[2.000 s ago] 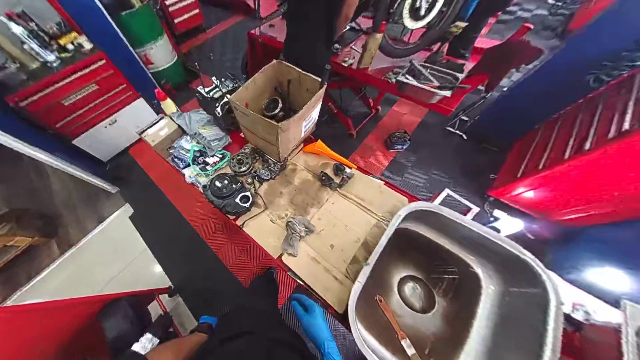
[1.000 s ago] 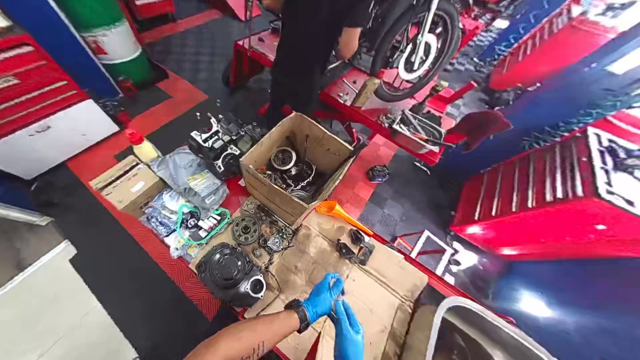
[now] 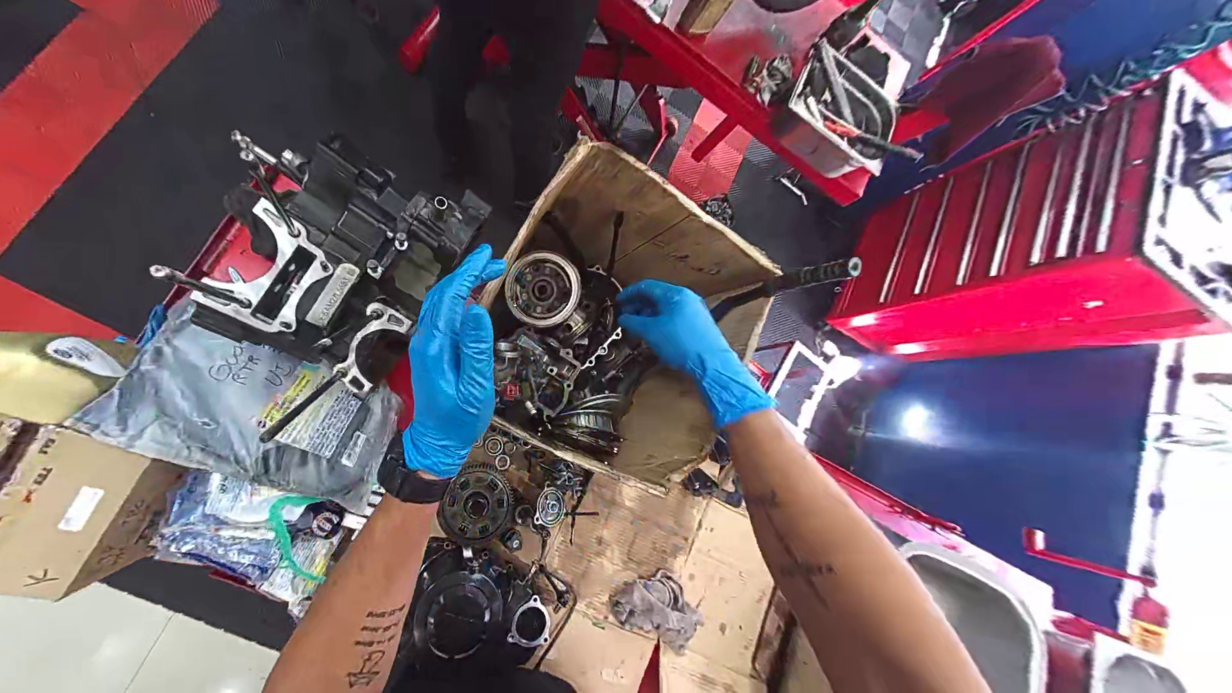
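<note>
My left hand [image 3: 452,371], in a blue glove, is upright at the left wall of an open cardboard box [image 3: 688,217], its palm toward the box. My right hand [image 3: 664,322], also gloved, reaches over the box with bent fingers at the metal parts; whether it grips one cannot be told. Inside lie a round clutch or rotor part [image 3: 543,289], a gasket [image 3: 603,348] and several dark engine parts [image 3: 587,423]. Left of my left hand stands an engine crankcase [image 3: 356,217] with silver brackets. Below the box lie a toothed gear [image 3: 476,503] and a black engine cover [image 3: 457,611].
A grey plastic bag [image 3: 231,385] and a small cardboard box [image 3: 82,510] are at the left. A crumpled rag [image 3: 657,608] lies on flattened cardboard [image 3: 616,539]. A metal basin [image 3: 982,606] is at lower right, a red tool cabinet [image 3: 1011,226] beyond. A person in dark clothes [image 3: 500,87] stands behind the box.
My hands, together over the flattened cardboard a second ago, have parted and moved to the open box. The view has moved closer to the box.
</note>
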